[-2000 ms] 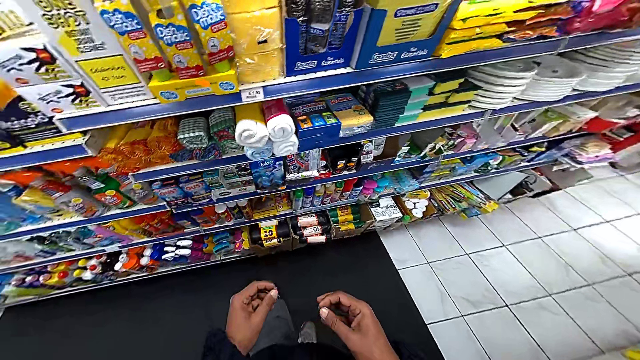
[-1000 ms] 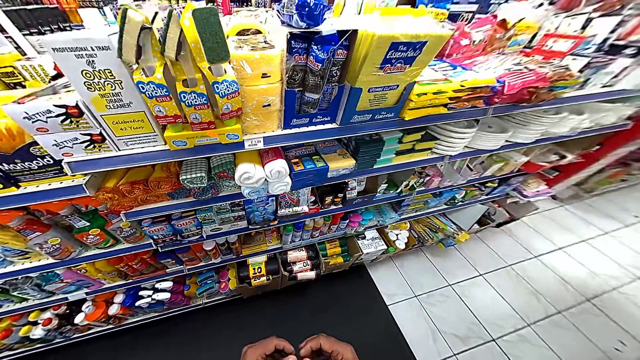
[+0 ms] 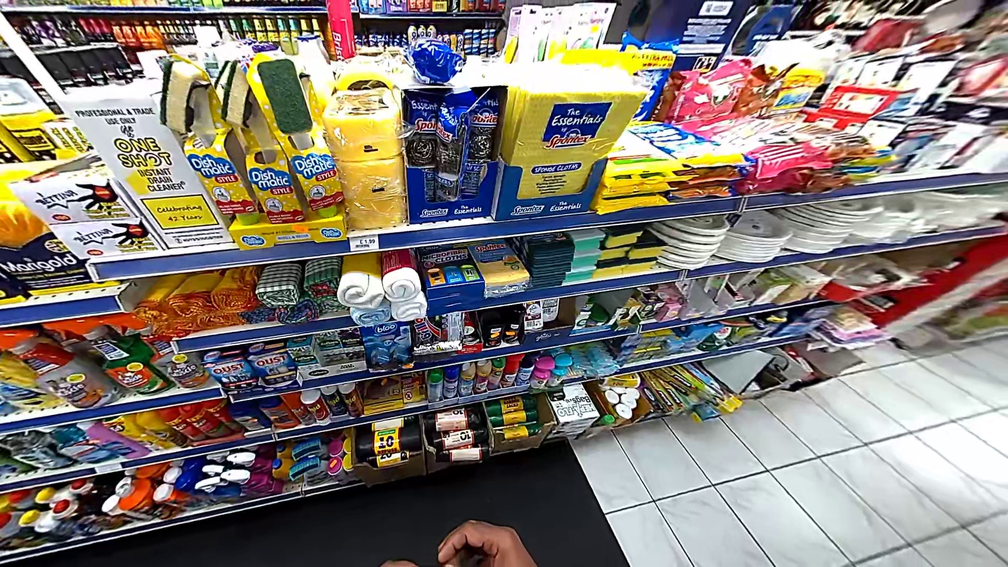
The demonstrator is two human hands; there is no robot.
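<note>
At the bottom edge of the head view, my right hand (image 3: 484,545) shows with its fingers curled; whether it holds anything is unclear. Only a sliver of my left hand (image 3: 399,564) is visible just left of it, the rest cut off by the frame. Both hands are over the black mat (image 3: 331,524), apart from the shelves. Beyond them, rolls of black bin bags (image 3: 387,442) stand in cardboard boxes on the lowest level. Above are rolled white cloths (image 3: 361,281), Spontex sponge cloths (image 3: 555,150) in a display box and Dishmatic dish brushes (image 3: 272,169) with sponge heads.
Blue-edged shelves (image 3: 504,228) cross the whole view. Spray bottles (image 3: 134,366) lie at the left, stacked white plates (image 3: 752,236) stand at the right, and colourful long packets (image 3: 685,390) lie low near the white tiled floor (image 3: 756,488). Cardboard box edges border the mat.
The view has tilted up, showing more of the upper shelves. Both hands were fully visible and apart two seconds ago; they came close together and now sit mostly below the frame.
</note>
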